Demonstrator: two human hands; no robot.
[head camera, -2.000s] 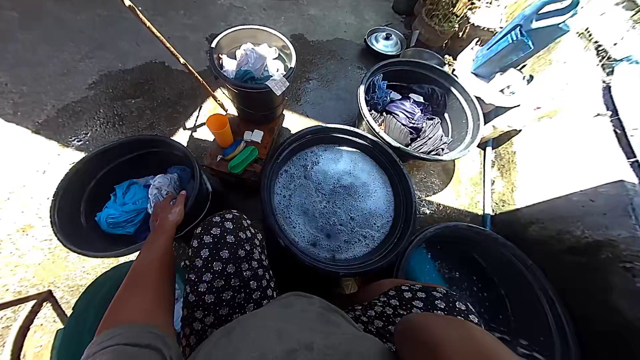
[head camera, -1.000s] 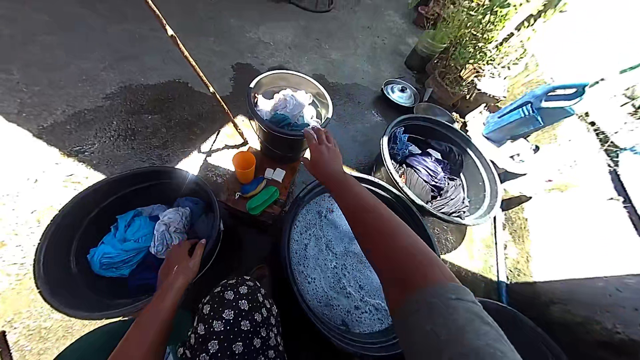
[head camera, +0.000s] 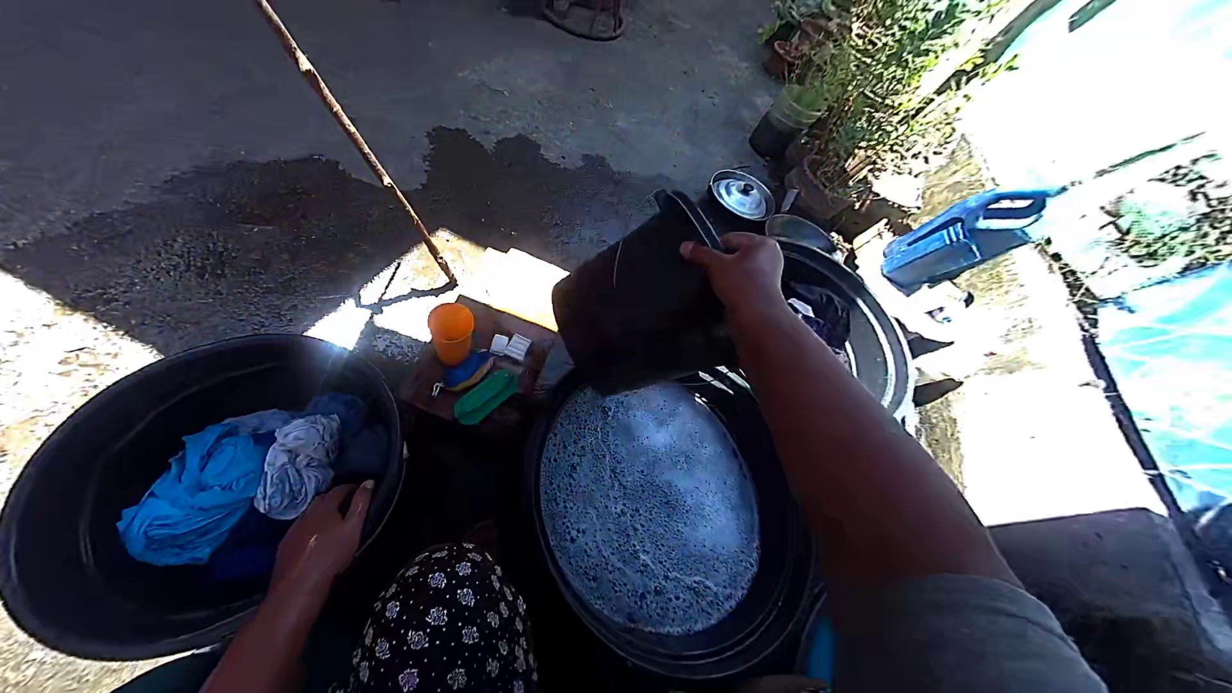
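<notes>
My right hand (head camera: 746, 274) grips the rim of a dark bucket (head camera: 635, 298), which is tilted above the far side of a black tub. Soapy water with foam (head camera: 650, 510) lies in that tub (head camera: 674, 664). What the bucket holds is hidden from view. At the left, my left hand (head camera: 327, 529) rests inside the near right side of another black tub (head camera: 58, 404), beside a wrung grey-white cloth (head camera: 299, 466). Bright blue cloth (head camera: 192, 496) and darker blue cloth lie in there too. Whether the left fingers hold any cloth is not plain.
A small low stand (head camera: 423, 385) carries an orange cup (head camera: 450, 332), a green brush (head camera: 485, 397) and white bars. A wooden stick (head camera: 356, 140) leans over it. Behind my right arm is a tub of clothes (head camera: 890, 356), near a lidded pot (head camera: 742, 195), a blue plastic container (head camera: 962, 236) and potted plants (head camera: 857, 106).
My right hand has gone from reaching at the upright bucket of cloths to lifting and tilting it beside the water tub. My left hand stays in the left tub.
</notes>
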